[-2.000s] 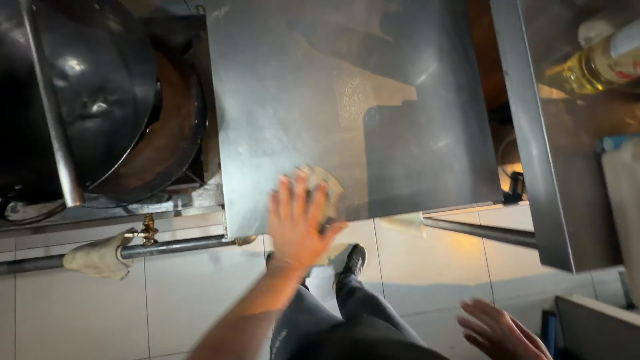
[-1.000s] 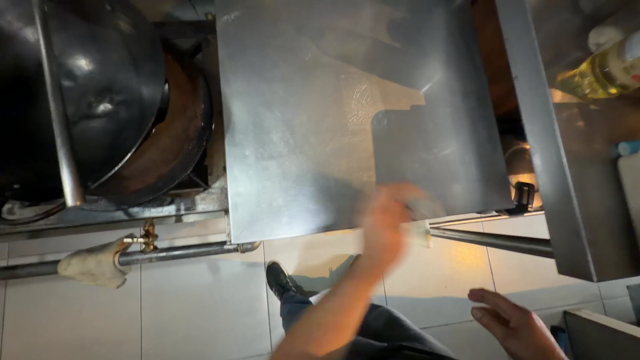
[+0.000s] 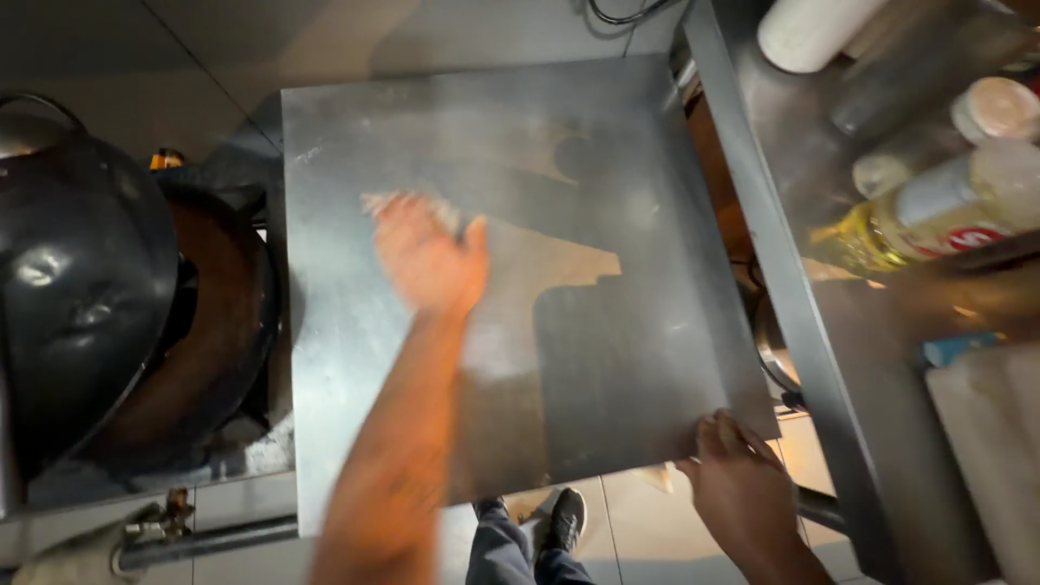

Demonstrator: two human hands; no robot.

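My left hand is pressed down, blurred, on a pale cloth at the left part of a stainless steel tabletop. Only the cloth's edge shows past the fingertips and beside the thumb. My right hand grips the front right corner region of the steel top, fingers on its surface and thumb at the front edge.
A large black wok stands on a stove at the left, by a pipe with a brass valve. At the right, a steel shelf bears a bottle of yellow oil, a white container and a blue object.
My left hand with the cloth has moved from the front edge to farther back on the steel top. My right hand, before off the top, now holds its front edge. The view has shifted.
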